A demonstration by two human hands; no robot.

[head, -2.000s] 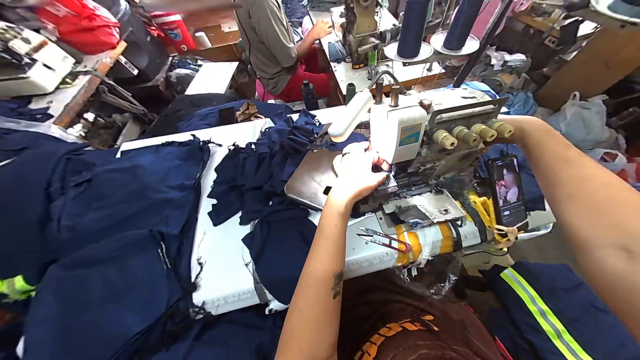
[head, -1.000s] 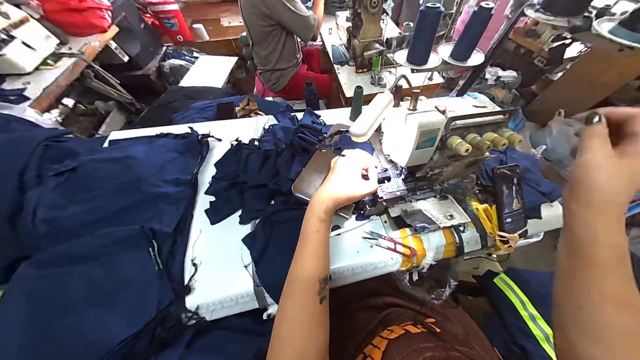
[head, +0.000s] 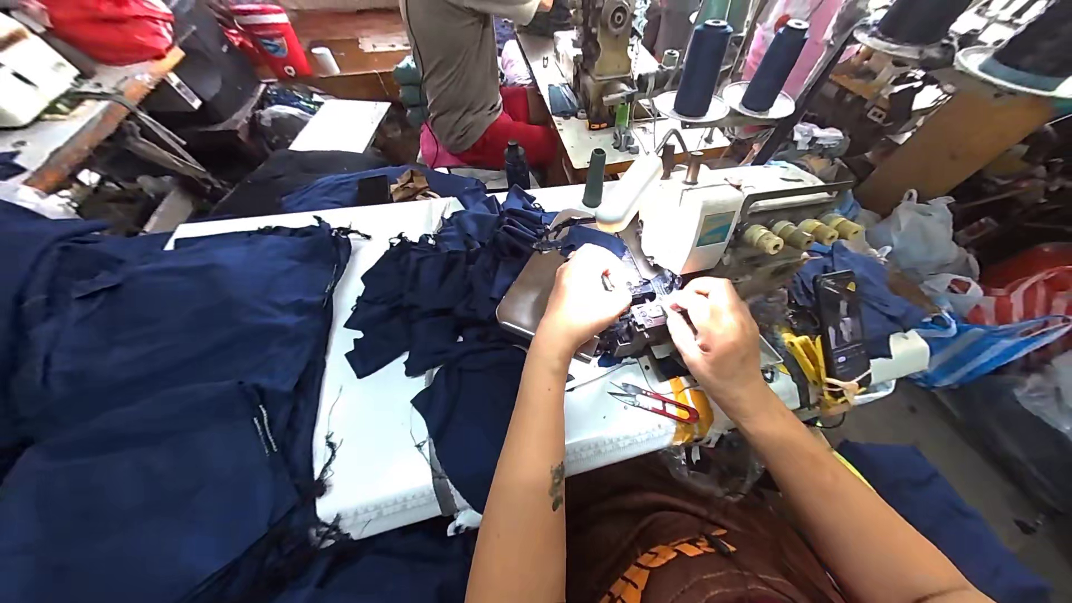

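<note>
A white overlock sewing machine (head: 691, 219) with four thread-tension knobs stands on the white table. Both hands are at its needle area, under the machine's light. My left hand (head: 586, 293) has curled fingers to the left of the metal presser parts (head: 651, 311); whether it pinches anything is too small to tell. My right hand (head: 713, 331) is just right of those parts, thumb and fingertips together; any thread between them cannot be made out. Red-handled thread snips (head: 655, 402) lie on the table below the hands. Navy cloth pieces (head: 452, 276) are bunched left of the machine.
A large stack of navy fabric (head: 167, 335) covers the table's left side. Navy thread cones (head: 703, 67) stand behind the machine. A smartphone (head: 841, 327) leans at the right. Another person (head: 465, 75) sits beyond the table, near a second sewing machine (head: 607, 59).
My right hand has come from behind the machine's right side, out past the right end of the table, and in to the needle area. My left hand has stayed near the needle area.
</note>
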